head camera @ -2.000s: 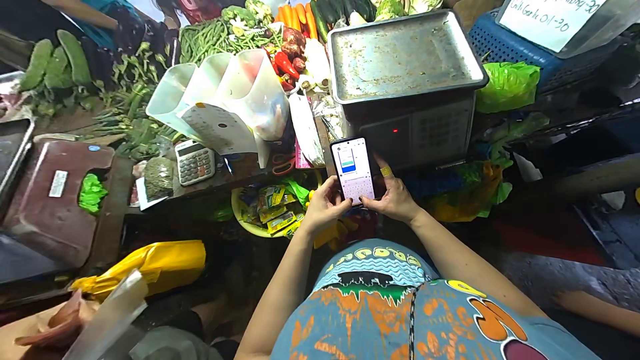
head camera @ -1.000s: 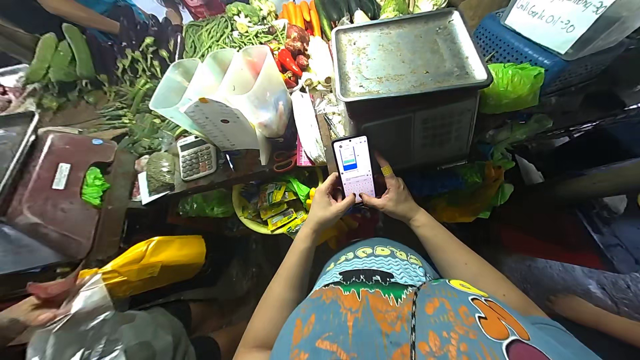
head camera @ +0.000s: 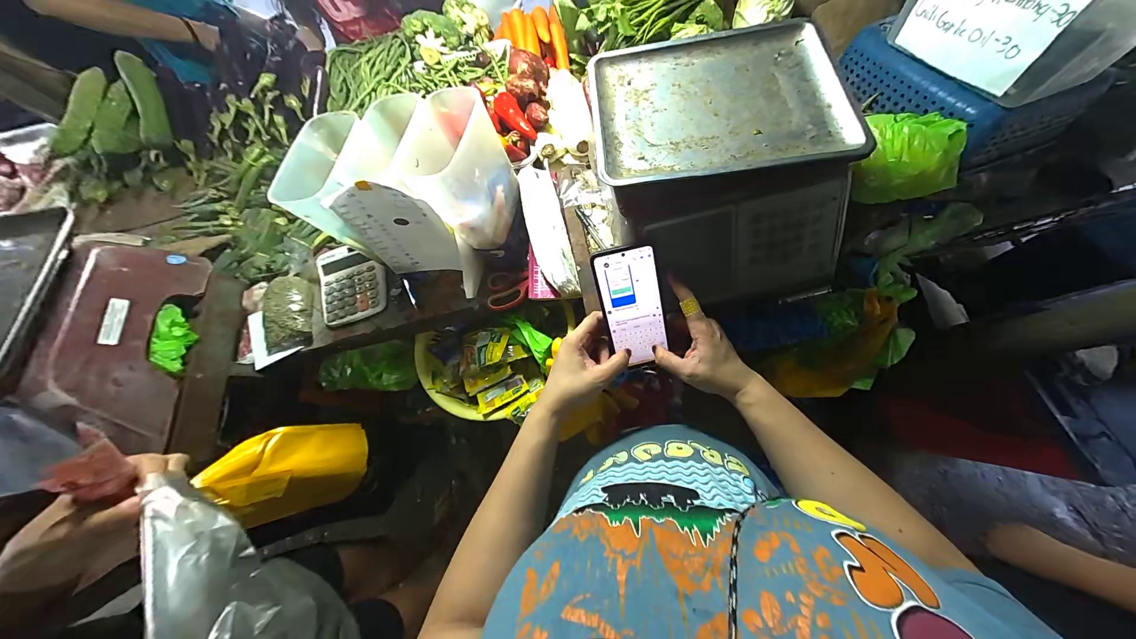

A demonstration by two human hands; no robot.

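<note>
A smartphone (head camera: 632,306) with a lit screen is held upright between both hands, just in front of a weighing scale. My left hand (head camera: 583,362) grips its lower left edge, thumb at the bottom of the screen. At its lower right edge is my right hand (head camera: 706,351), with a yellow ring on one finger and its thumb by the on-screen keyboard. The scale's metal tray (head camera: 728,102) lies beyond the phone. Red-handled scissors (head camera: 508,291) rest on the counter edge, left of the phone.
Left of the scale stand translucent plastic holders (head camera: 426,160), a calculator (head camera: 351,286) and assorted vegetables. A yellow basin (head camera: 444,399) of packets sits below the counter. Green bags (head camera: 914,155) and a blue basket (head camera: 887,75) are at right. Another person's hands (head camera: 98,524) hold plastic at lower left.
The other person's hands at lower left have moved up with the plastic since the frame one second ago. Both my hands stay on the phone.
</note>
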